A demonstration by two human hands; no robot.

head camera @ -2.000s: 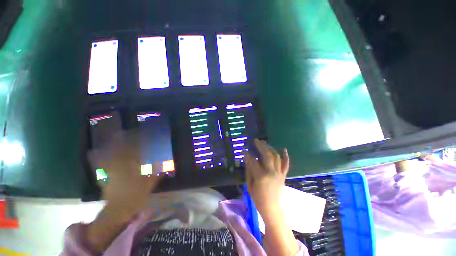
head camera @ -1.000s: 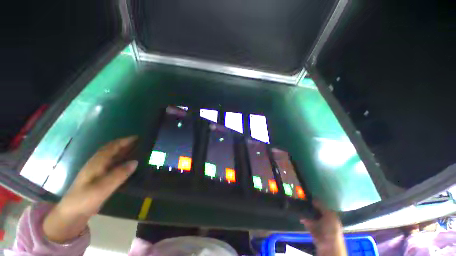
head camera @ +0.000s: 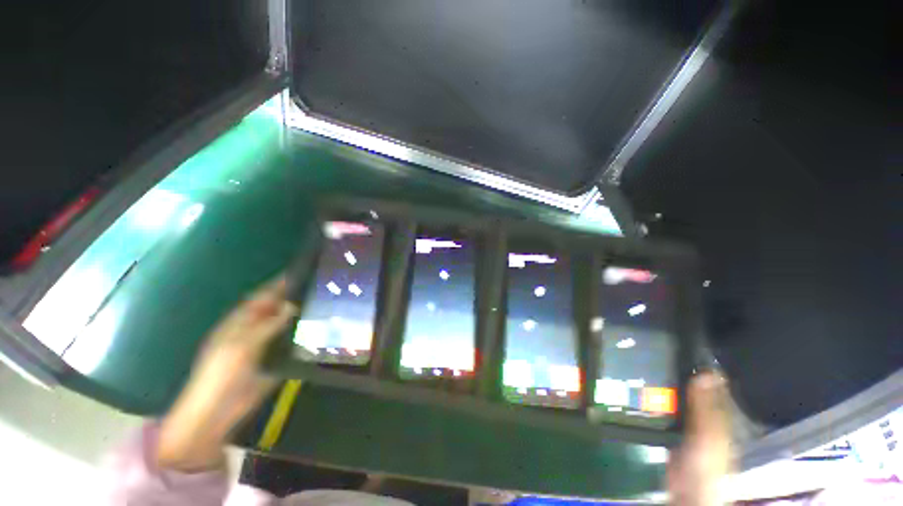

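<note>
A black test tray (head camera: 490,306) with several phones side by side is held up above the bench mat, slightly blurred. The phone screens (head camera: 441,306) are dark blue-grey with pale or red text near the top and bright blocks at the bottom. Small white reflections show on the screens. My left hand (head camera: 233,361) grips the tray's left end, with the fingers partly behind it. My right hand (head camera: 705,425) grips the tray's right end, blurred and cut off by the bottom edge of the picture.
A green mat (head camera: 198,287) lies under the tray, with a yellow tape strip (head camera: 281,415) near its front edge. Black panels (head camera: 465,89) on a metal frame stand behind and at both sides. A blue bin's rim (head camera: 584,501) shows at the bottom edge. A red item (head camera: 54,232) is at far left.
Both hands have raised the tray, levelled it and moved it right. It now hides the white-screen phones behind it. My left hand, apart from the tray one second ago, now holds its left end.
</note>
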